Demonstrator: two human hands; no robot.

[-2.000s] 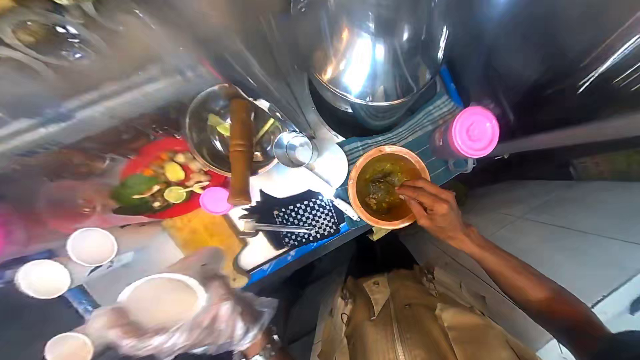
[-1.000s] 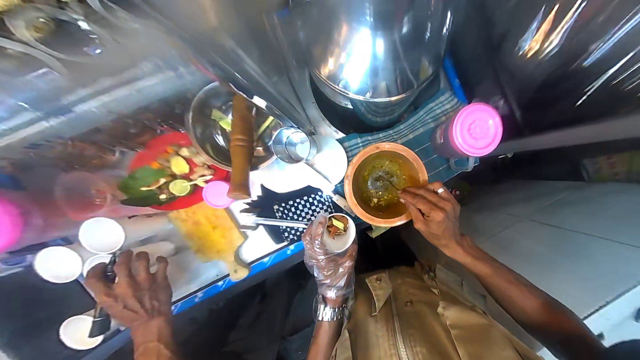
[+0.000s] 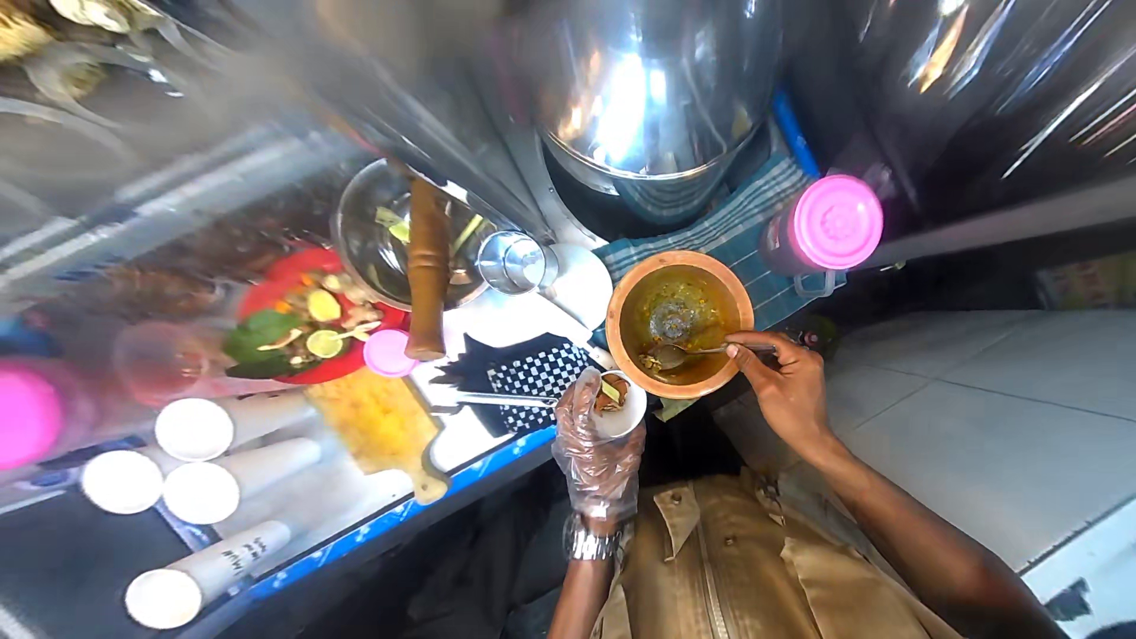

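My left hand point(image 3: 601, 453), in a clear plastic glove, holds a white cup point(image 3: 627, 417) upright; brown and pale green pieces lie inside it. The cup is just left of and below a clay bowl point(image 3: 628, 271) of yellow-green broth. My bare right hand point(image 3: 781, 382) grips the handle of a metal spoon point(image 3: 670, 357), whose head dips into the broth with some solids on it. A metal handled utensil point(image 3: 506, 399) lies to the left of my gloved hand, over a black-and-white checked cloth point(image 3: 541, 368).
A large steel pot point(image 3: 657, 98) stands behind the bowl. Pink-lidded jug point(image 3: 837, 222) at right. To the left are a wooden pestle point(image 3: 428, 266) across a steel bowl point(image 3: 355, 213), a red plate point(image 3: 257, 297) of limes, a cutting board point(image 3: 373, 417) and several stacked white cups point(image 3: 191, 430).
The other hand seen over the cup stacks at lower left a second ago is out of view. My left hand, near the stacks two seconds ago with a white container, now holds the cup beside the bowl.
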